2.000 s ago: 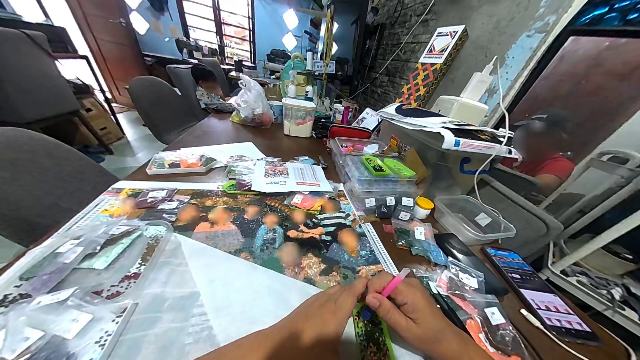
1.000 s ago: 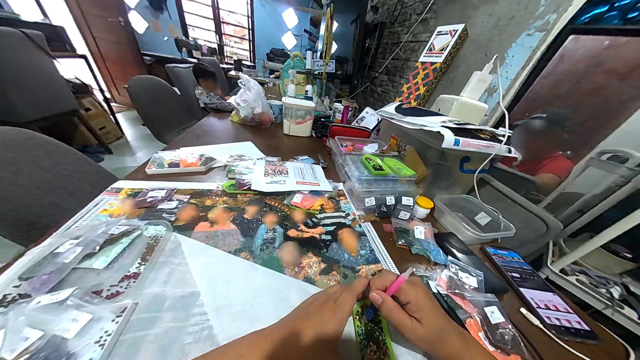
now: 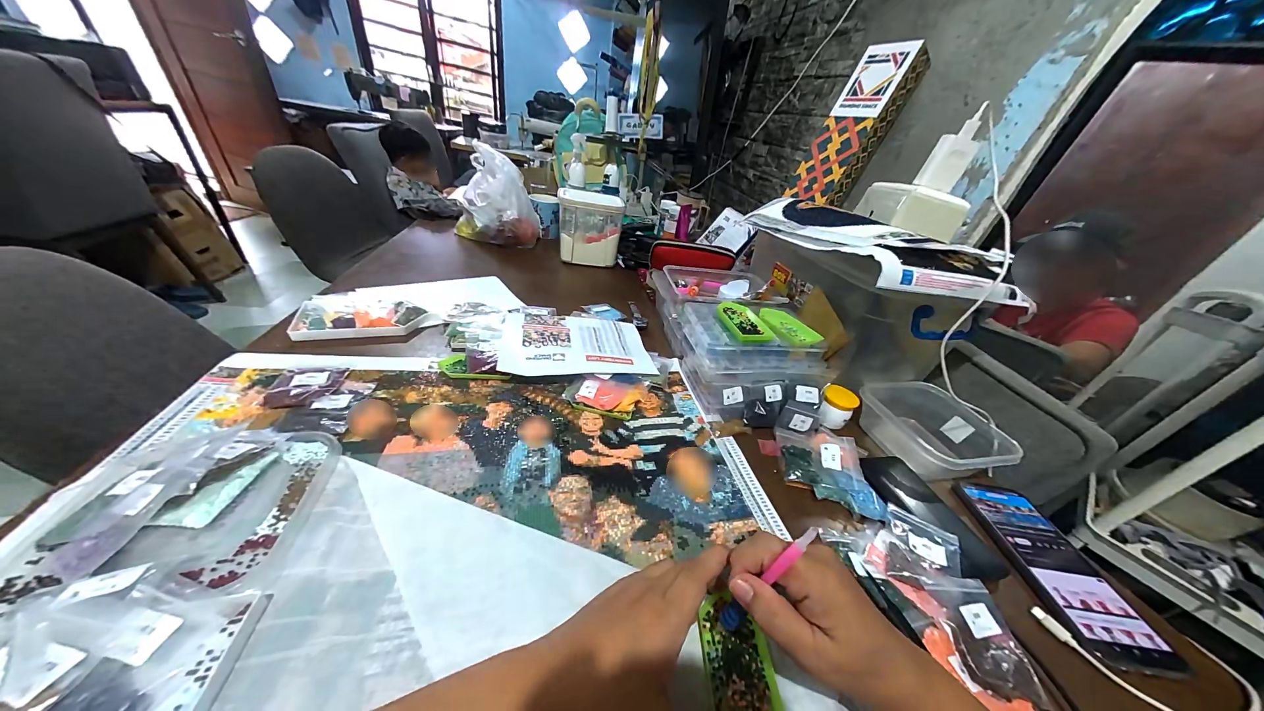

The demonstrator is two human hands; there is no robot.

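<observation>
My right hand [image 3: 805, 592] grips a pink pen-like applicator [image 3: 787, 559] with a blue part low on it, over a green tray [image 3: 741, 667] of dark beads. Beside it, my left hand [image 3: 657, 607] rests at the tray's upper left edge; whether its fingers hold the tray or the pen is hidden. Beyond both hands lies a diamond painting canvas [image 3: 553, 474] showing a group of people, its lower part covered by a white sheet [image 3: 474, 553]. Clear trays and small labelled bead bags [image 3: 212, 484] lie on its left side.
At right are more bead bags [image 3: 978, 622], a lit smartphone [image 3: 1071, 583] with a white cable, a clear plastic container [image 3: 938, 430] and a yellow-lidded jar [image 3: 837, 405]. Stacked clear boxes [image 3: 750, 346] hold two green trays. One person sits at far right, another at the table's far end.
</observation>
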